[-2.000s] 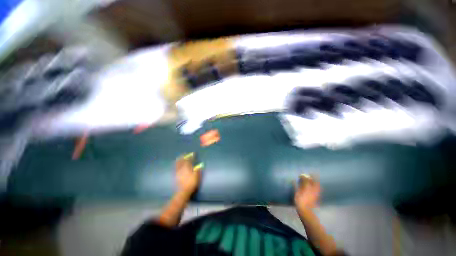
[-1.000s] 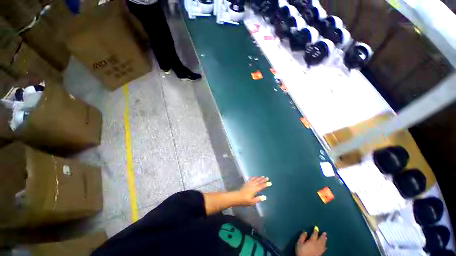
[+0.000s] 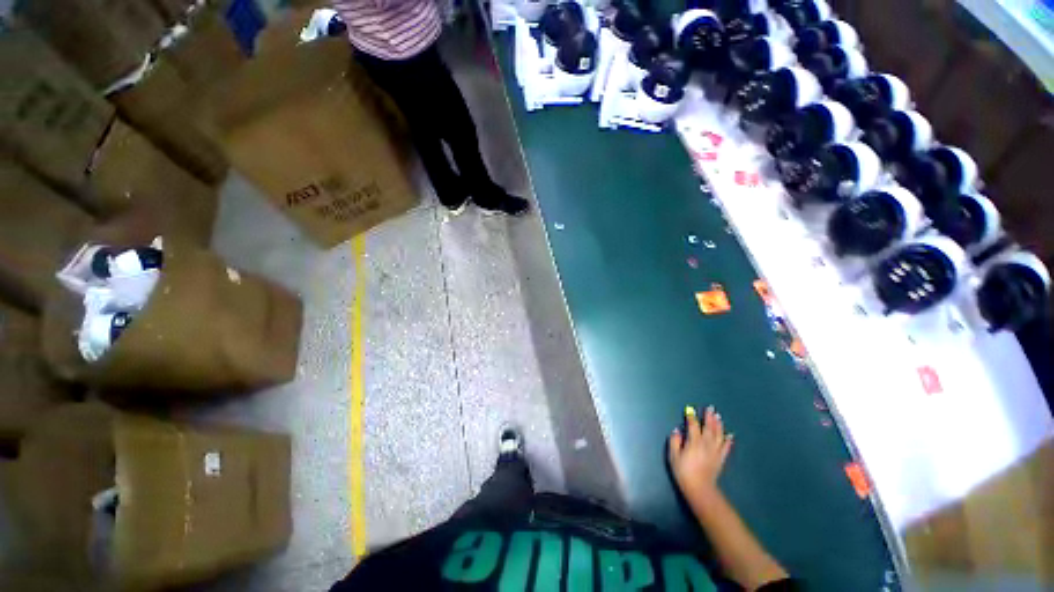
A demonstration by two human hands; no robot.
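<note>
My right hand (image 3: 699,453) lies on the green bench mat (image 3: 647,347), palm down, fingers apart, with a yellow finger cot on one fingertip. It holds nothing. My left hand is not in view. Several dome camera units (image 3: 915,275) with black balls and white housings stand in rows on the white sheet (image 3: 809,272) along the far side. More units with white brackets (image 3: 636,104) stand at the mat's far end. An orange sticker (image 3: 713,301) lies on the mat beyond my hand.
A person in a striped top (image 3: 399,29) stands beside a large carton (image 3: 329,185) at the bench's far left. Open cartons (image 3: 220,330) holding white items stand on the left floor, past a yellow line (image 3: 358,405). Cardboard (image 3: 994,532) lies at lower right.
The view has shifted along the bench towards the far rows of units. My left hand has gone out of view. My right hand now shows farther forward on the mat.
</note>
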